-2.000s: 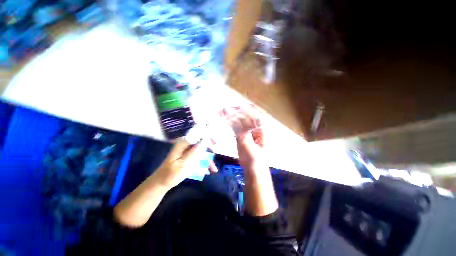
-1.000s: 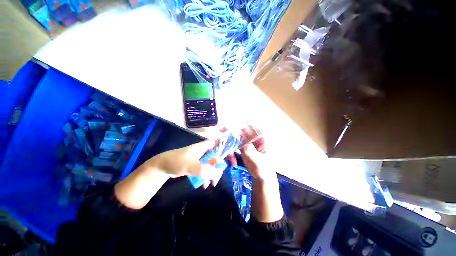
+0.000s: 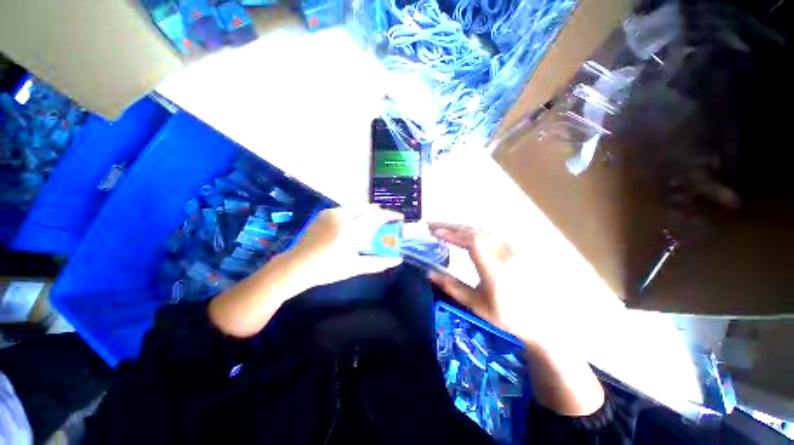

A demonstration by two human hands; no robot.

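A retail pack (image 3: 389,238) with a blue printed end, an orange-red spot and a clear part lies level at the table's front edge, by the smartphone's lower end. A coiled cable (image 3: 428,253) shows through its clear part. My left hand (image 3: 335,243) holds the pack's blue end; its fingertips are lost in glare. My right hand (image 3: 483,271) is at the clear end, thumb and fingers apart around it; firm contact is hard to tell. The smartphone (image 3: 396,174) lies flat on the white table (image 3: 279,96), partly under clear plastic.
A cable pile (image 3: 453,52) in clear plastic lies at the back. A brown carton (image 3: 557,195) with loose plastic stands right. A large blue tote (image 3: 131,252) of packs stands left, another beyond it. A small blue basket (image 3: 479,374) is under the table edge. A supply carton (image 3: 78,52) is upper left.
The pack has gone from tilted between both hands to level at the table edge. My right hand has moved right and spread its fingers. The view has shifted left, showing more of the totes.
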